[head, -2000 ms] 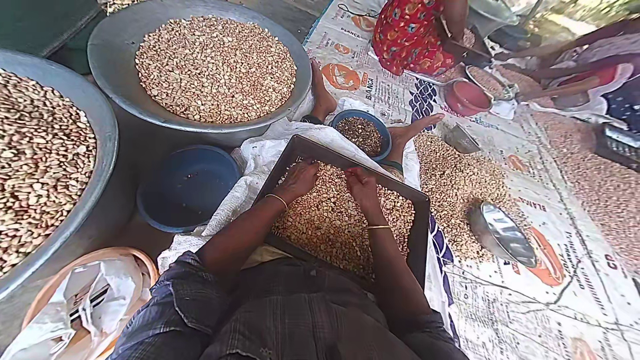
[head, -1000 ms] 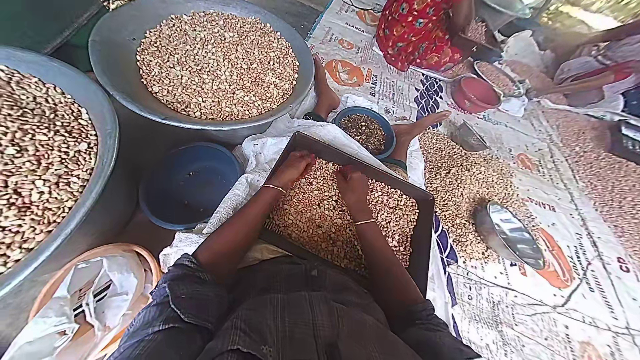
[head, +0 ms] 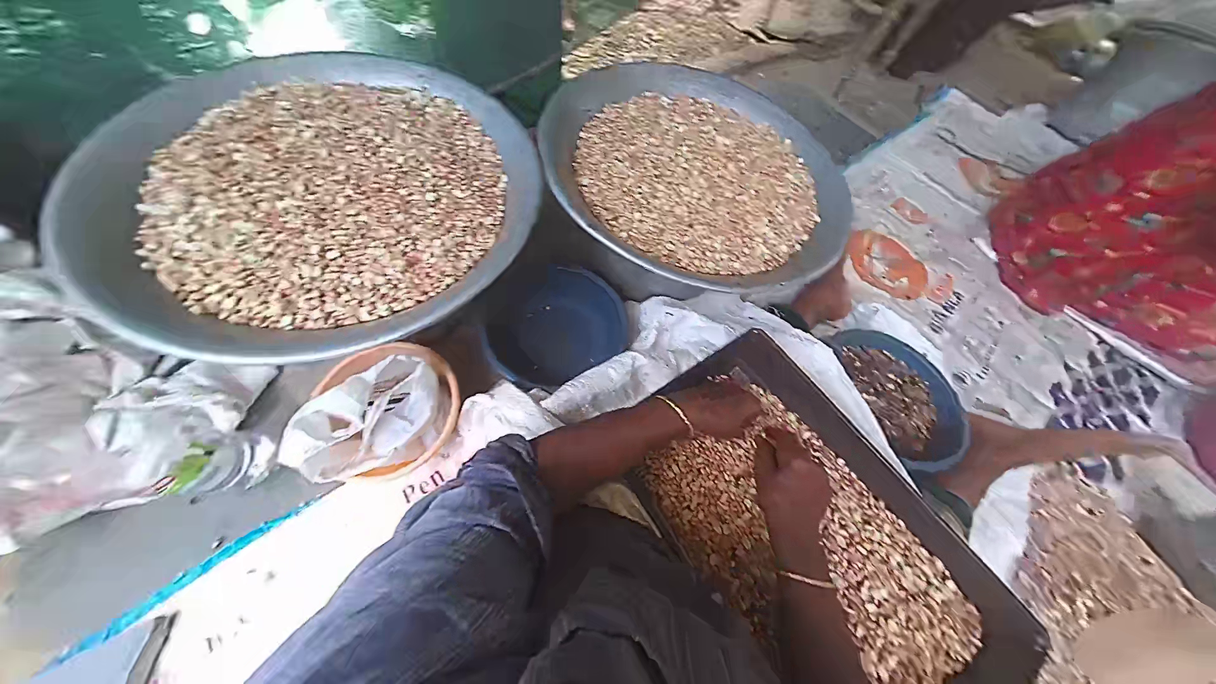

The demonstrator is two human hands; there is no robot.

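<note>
Both hands are in a dark rectangular tray [head: 1009, 622] filled with shelled nuts or seeds [head: 883, 570], which lies across my lap. My left hand [head: 717, 407] is at the tray's far left corner, touching the nuts; its fingers are partly hidden and blurred. My right hand [head: 790, 475] is close beside it, with fingers curled down at the nuts. Whether either hand holds any nuts cannot be told. Just beyond the tray's right side sits a blue bowl [head: 953, 446] of darker pieces. A thin bangle circles each wrist.
Two wide metal basins [head: 71, 256] [head: 831, 204] heaped with nuts stand ahead. Between them and me are an empty blue basin [head: 560, 328] and an orange-rimmed tub [head: 446, 380] holding a white plastic bag. At right are a person's red patterned garment [head: 1121, 218] and loose nuts [head: 1092, 551] on printed sheeting.
The view has swung left, bringing the left metal basin fully into sight. My hands, apart one second ago, are now close together at the tray's far left part.
</note>
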